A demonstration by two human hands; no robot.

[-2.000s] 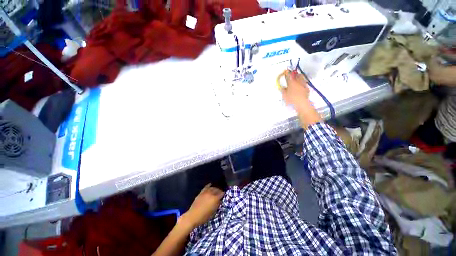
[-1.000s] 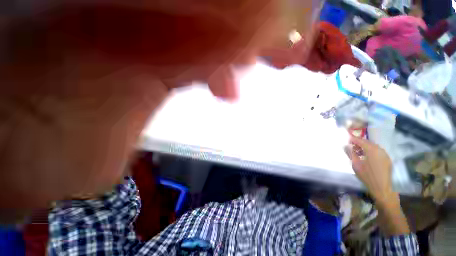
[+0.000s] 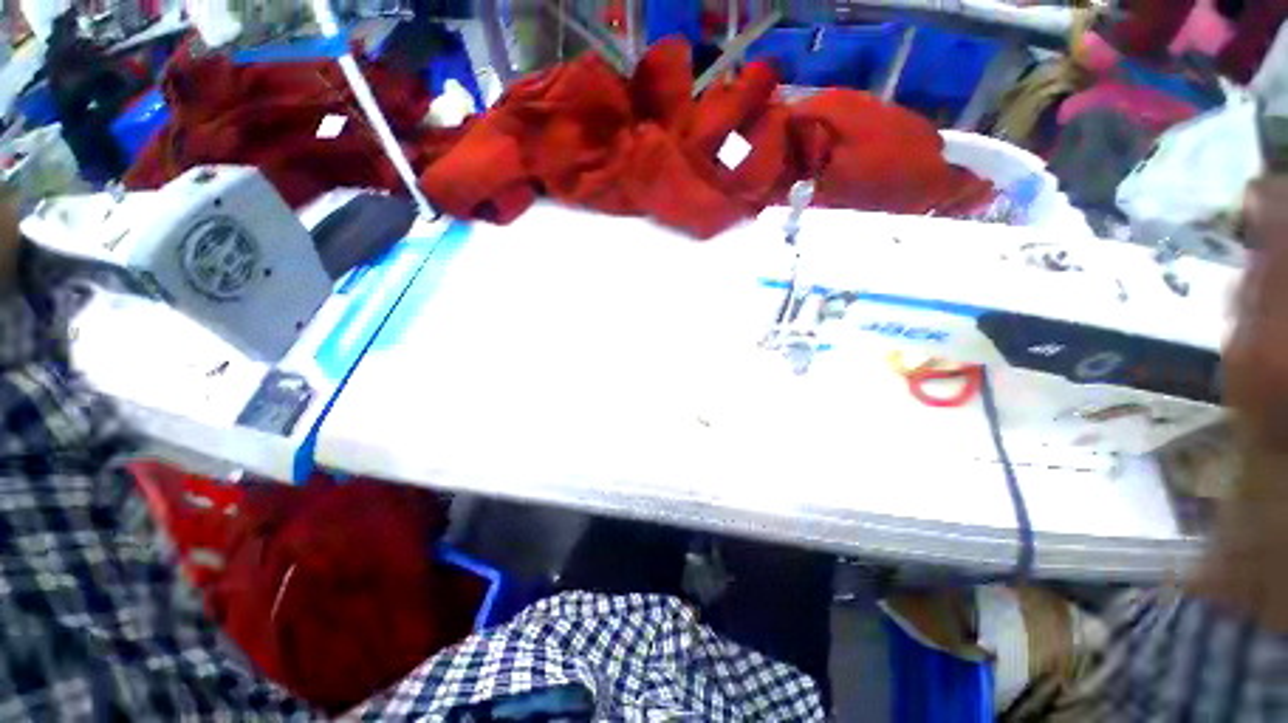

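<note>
The white sewing machine head (image 3: 975, 261) stands right of centre, with its needle area (image 3: 798, 346) at the left end. Scissors with red-orange loops (image 3: 944, 384) lie under its arm, untouched. Dark red garment pieces (image 3: 607, 148) are heaped along the back of the table, with a white ticket (image 3: 733, 150) on them. My right hand (image 3: 1254, 410) is a large blur cut off at the right edge, raised close to the camera. At the left edge only a sliver of my left hand or wrist (image 3: 7, 247) shows above the checked sleeve. Neither hand's fingers can be made out.
The white table (image 3: 537, 339) has a long front edge. A dark strap (image 3: 1010, 473) runs over that edge. The neighbouring machine (image 3: 219, 261) stands at left. Below are red cloth (image 3: 339, 586), a red crate (image 3: 184, 509) and a blue bin rim (image 3: 487, 579). A blue container (image 3: 932, 678) holds khaki cloth.
My right hand has left the scissors, which now lie on the table, and is up at the right edge. My left arm has moved to the far left. The view has swung back left.
</note>
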